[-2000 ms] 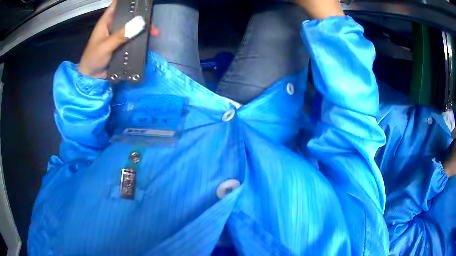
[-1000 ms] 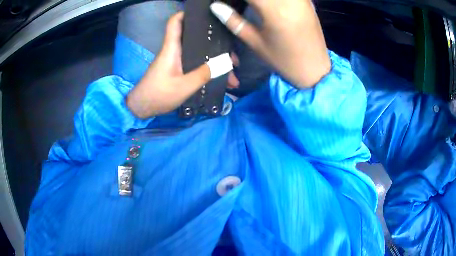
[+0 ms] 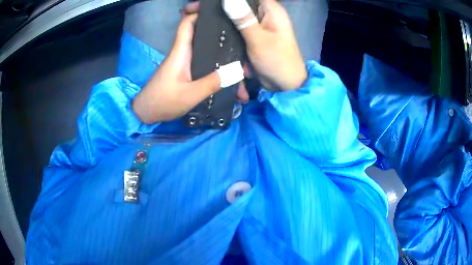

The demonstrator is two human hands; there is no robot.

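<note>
A dark flat metal plate point(image 3: 209, 57) is held upright in the view over my lap, its top end cut off by the upper edge. It has small holes down the middle and two ringed holes at its lower end. My left hand point(image 3: 181, 85) grips the plate from the left, with its white-wrapped thumb across the front. My right hand point(image 3: 271, 46) is at the plate's upper right side, its white-wrapped thumb on the face near the top. Some right fingertips are hidden or cut off; whether they hold a small part cannot be seen.
Another person's blue sleeve point(image 3: 414, 124) is at the right. My grey trouser legs point(image 3: 150, 28) lie behind the plate. A curved metal edge point(image 3: 41, 31) runs along the upper left, and a green upright strip point(image 3: 442, 57) stands at the upper right.
The plate and my left hand have moved from the upper left to the middle. My right hand has come in from the upper right onto the plate. The neighbour's sleeve has shifted.
</note>
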